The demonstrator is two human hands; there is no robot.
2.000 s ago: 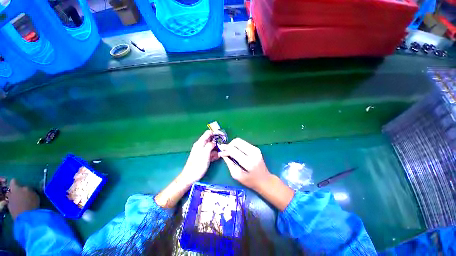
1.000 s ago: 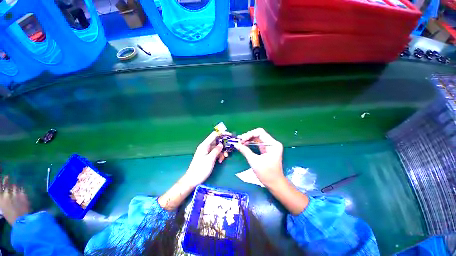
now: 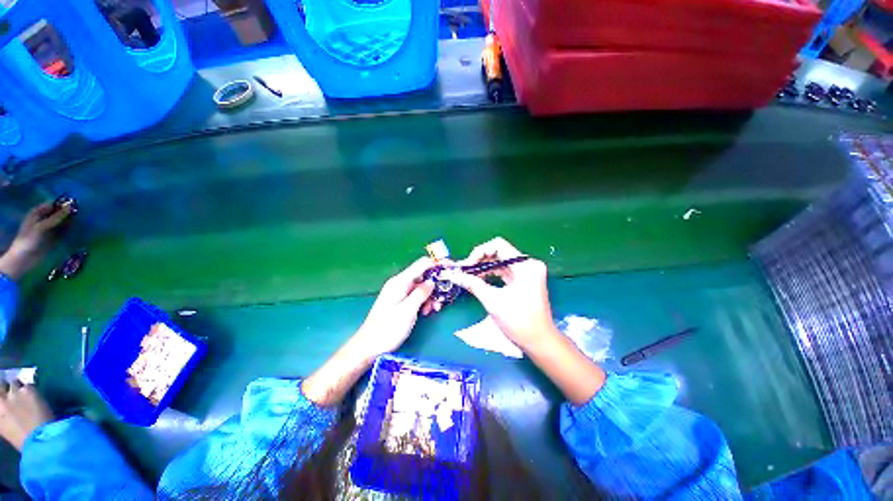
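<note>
My left hand (image 3: 397,305) holds a small round electronic unit (image 3: 446,287) above the near edge of the green belt. A yellow-white flex tab (image 3: 437,250) sticks up from the unit. My right hand (image 3: 517,298) holds dark slim tweezers (image 3: 501,263), their tip end at the unit; the fingers partly hide the contact. A blue parts bin (image 3: 368,460) with small pale pads (image 3: 421,416) stands below my hands. A white paper scrap (image 3: 488,337) lies under my right wrist.
Crumpled clear film (image 3: 585,336) and a second dark tool (image 3: 658,346) lie at right. Ribbed trays (image 3: 818,313) stand far right. At left are a neighbour's blue bin (image 3: 116,380), a unit on the belt (image 3: 71,265) and another person's hands (image 3: 34,235). Red bins (image 3: 646,73) stand beyond the belt.
Since two seconds ago my right hand has shifted right, turned the tweezers flatter, and the white paper scrap shows beside it. A neighbour's hand with a unit has appeared over the belt at left.
</note>
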